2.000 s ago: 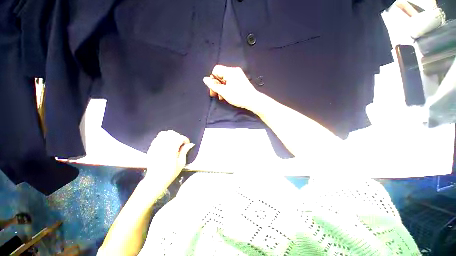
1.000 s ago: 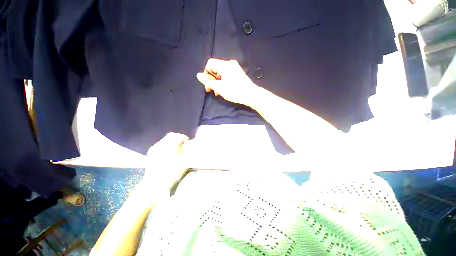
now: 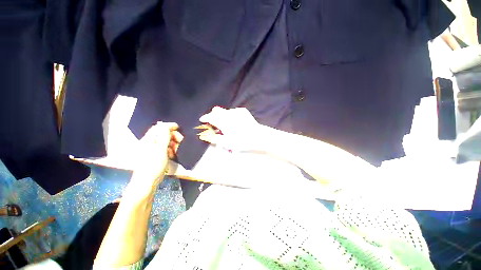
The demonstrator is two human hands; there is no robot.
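A dark navy jacket (image 3: 348,100) lies spread on the white table (image 3: 432,179), its front open, with dark buttons (image 3: 299,51) down the right front edge. My left hand (image 3: 161,147) is closed on the lower corner of the jacket's left front, near the table's front edge. My right hand (image 3: 229,128) is just right of that corner. A small brassy tool (image 3: 207,128), perhaps snips, shows at its fingertips; the glare hides its shape. I cannot tell whether the tool touches the cloth.
Dark sleeves (image 3: 79,105) hang over the table's edge at the left. A black phone (image 3: 445,108) and a translucent plastic bag (image 3: 469,134) lie at the right. The worn blue floor (image 3: 105,184) shows below left, with a wooden strip (image 3: 29,234).
My right hand has moved down from the front edge towards the hem, and the tool now shows. My left hand has lifted slightly, pulling the left front aside. The jacket sits further right in view.
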